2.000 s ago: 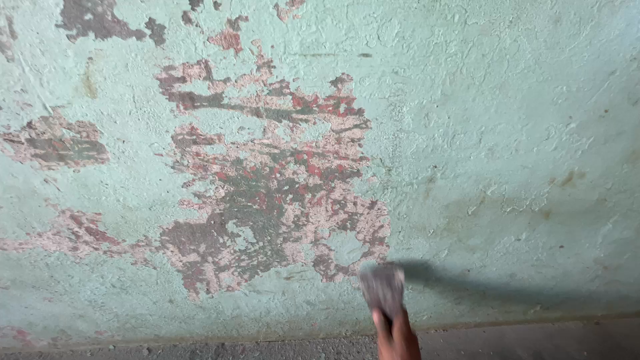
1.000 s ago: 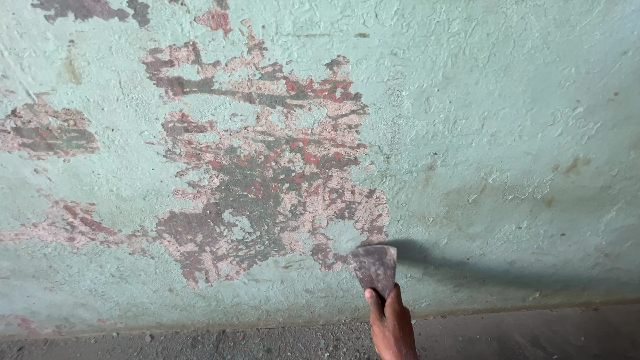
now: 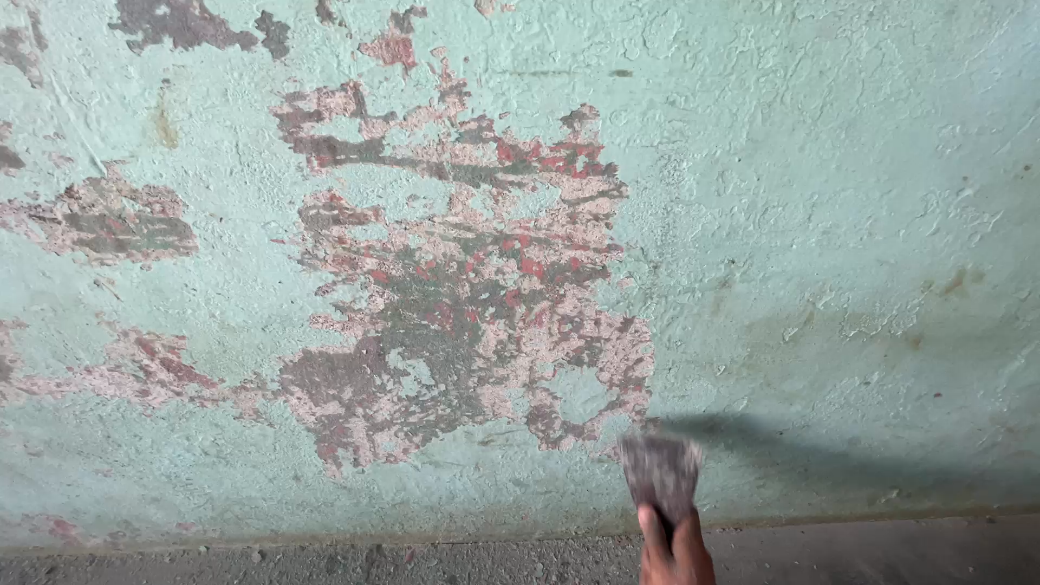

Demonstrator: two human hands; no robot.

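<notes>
My right hand (image 3: 676,548) comes up from the bottom edge, right of centre, closed around a putty knife or paint scraper (image 3: 662,473). The wide metal blade points up, slightly blurred, with its edge at the lower right border of a bare patch (image 3: 455,325). Whether the edge touches the wall is not clear. Green paint (image 3: 812,244) covers much of the wall; the patch shows pink, grey and red layers, with a small island of green paint (image 3: 578,392) near the blade. My left hand is out of view.
Smaller bare patches (image 3: 122,219) mark the left side of the wall. Along its foot runs a grey floor (image 3: 325,565) scattered with paint chips and dust. A dark shadow (image 3: 812,455) stretches right from the blade. The paint at right is rough and blistered.
The scraper stays in my right hand near the patch's lower right border. Its blade shows blurred, then sharper, then blurred again, at slightly different spots there. The view shifts slightly.
</notes>
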